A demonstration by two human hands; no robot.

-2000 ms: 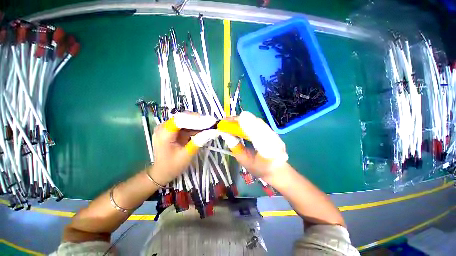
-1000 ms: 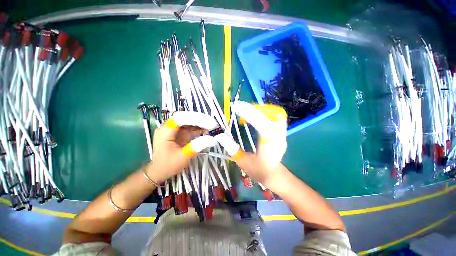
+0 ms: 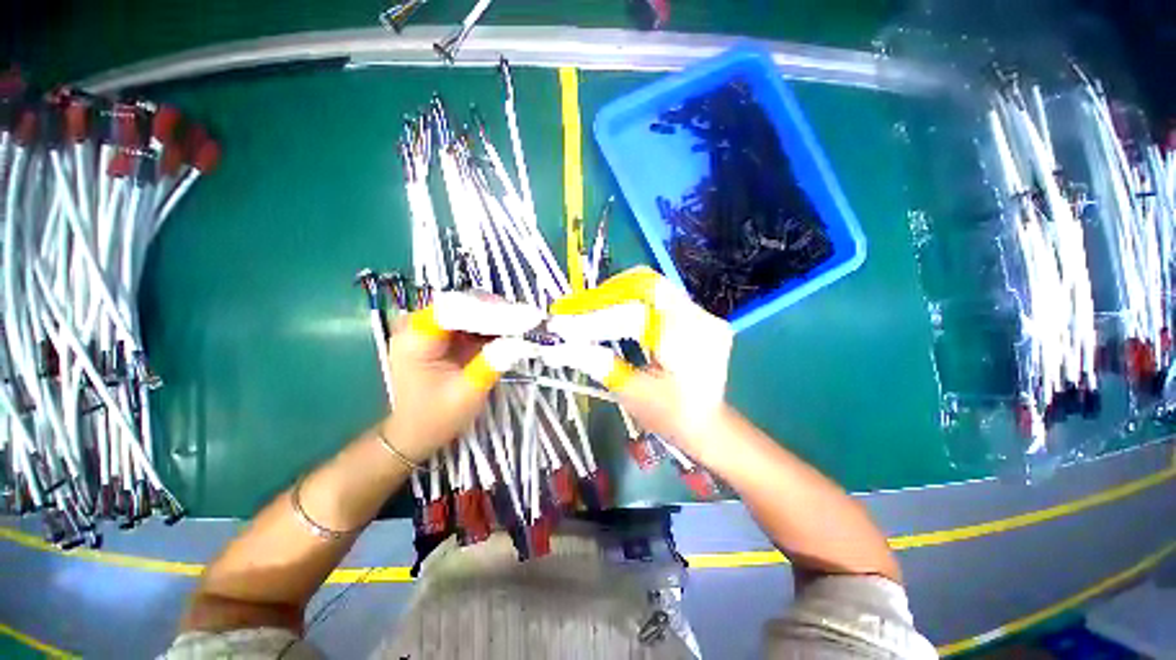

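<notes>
My left hand (image 3: 445, 368) wears white finger cots with yellow bands and pinches a small black connector housing (image 3: 547, 338) between thumb and finger. My right hand (image 3: 671, 361), with the same cots, meets it fingertip to fingertip at the housing; its fingers partly hide the piece. A thin white cable (image 3: 568, 386) runs from the fingertips under the right hand. Both hands are above the centre bundle of wire harnesses (image 3: 484, 213), whose dark wire ends point away and whose red connectors (image 3: 475, 516) lie nearest my body.
A blue parts bin (image 3: 845, 252) with many small black pieces stands right of the bundle. A harness pile (image 3: 78, 297) lies at the left. More harnesses (image 3: 1051, 277) lie with clear plastic at the right. A pale rail (image 3: 310, 54) crosses the far side.
The right hand's raised fingers have come down and closed in against the left fingertips at the housing. The whole view has shifted slightly.
</notes>
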